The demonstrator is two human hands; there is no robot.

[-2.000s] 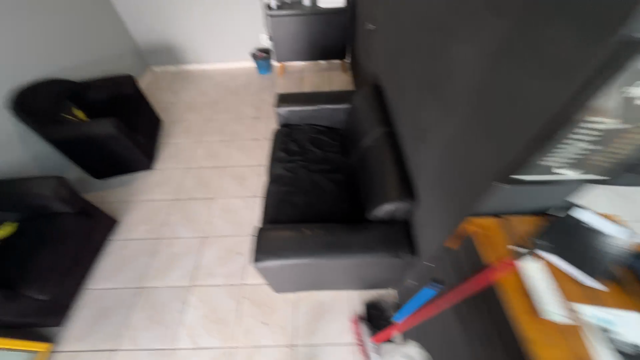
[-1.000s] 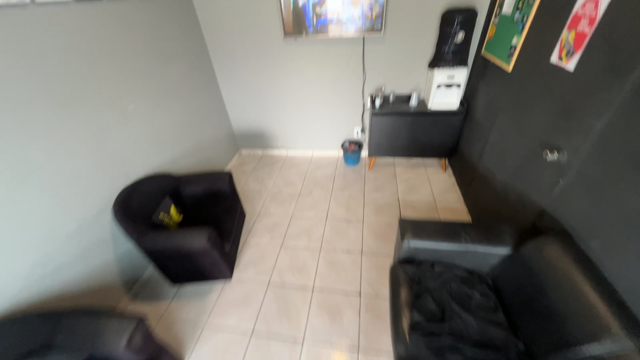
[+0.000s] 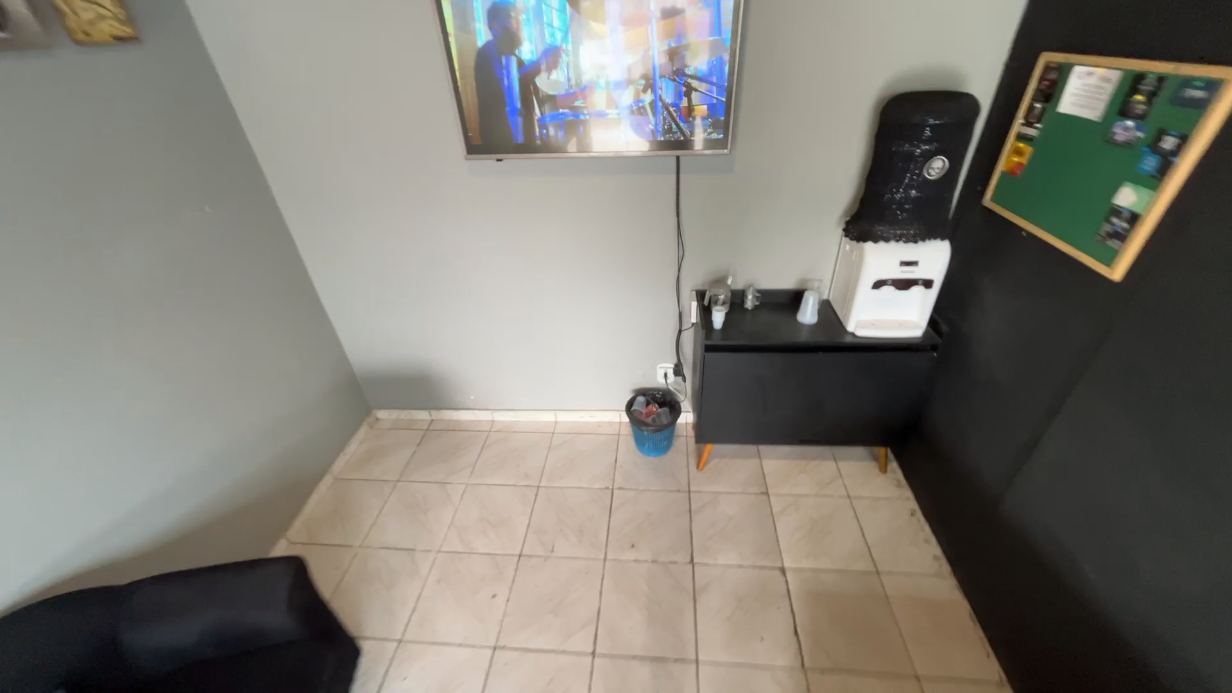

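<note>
Neither my left hand nor my right hand shows in the head view. Against the far wall stands a black cabinet (image 3: 813, 397) on wooden legs. On its right end rests a white water dispenser (image 3: 892, 289), topped by a bottle in a black cover (image 3: 914, 168). Clear plastic cups (image 3: 808, 308) and a small glass jug (image 3: 719, 292) are on the cabinet top. A blue wastebasket (image 3: 654, 441) with a black liner sits on the floor just left of the cabinet, holding used cups.
A black armchair (image 3: 192, 626) is cut off at the lower left. Light floor tiles (image 3: 568, 520) run to the far wall. Above hang a lit television (image 3: 597, 82) and, on the black right wall, a green notice board (image 3: 1097, 164). A cable (image 3: 680, 250) hangs below the television.
The view has swung up and moved toward the far wall. The black sofa seen at the right earlier has left the view, and the cabinet and wastebasket are nearer.
</note>
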